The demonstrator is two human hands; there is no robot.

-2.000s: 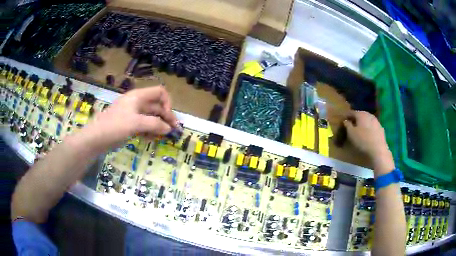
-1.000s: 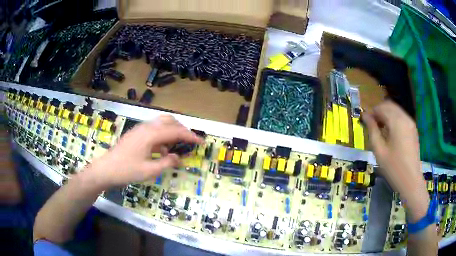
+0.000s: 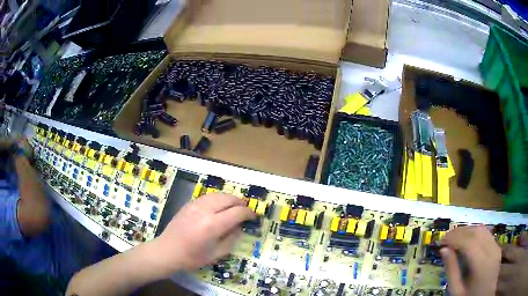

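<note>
Cream circuit boards (image 3: 362,263) with yellow blocks and black cylinders lie side by side on the conveyor. My left hand (image 3: 211,231) is over the boards left of centre, fingertips low beside a board's yellow blocks; whether it holds anything is hidden. My right hand (image 3: 472,257) is over the boards at the lower right, its fingers closed around a small black part (image 3: 463,265), partly hidden and blurred. Rows of small black parts (image 3: 428,95) and one loose piece lie in the right cardboard box (image 3: 437,75).
Beyond the rail (image 3: 278,179) stand a cardboard box (image 3: 231,153) of large capacitors, a black tray (image 3: 398,156) of green components, yellow-tailed strips (image 3: 425,173) and a green bin (image 3: 498,58). Another person's arm (image 3: 32,196) shows at left. Another hand (image 3: 515,269) shows at the right edge.
My right hand has left the right cardboard box and come down over the boards. My left hand has shifted to other boards' yellow blocks. The view has swung left, so the boxes sit lower and further right.
</note>
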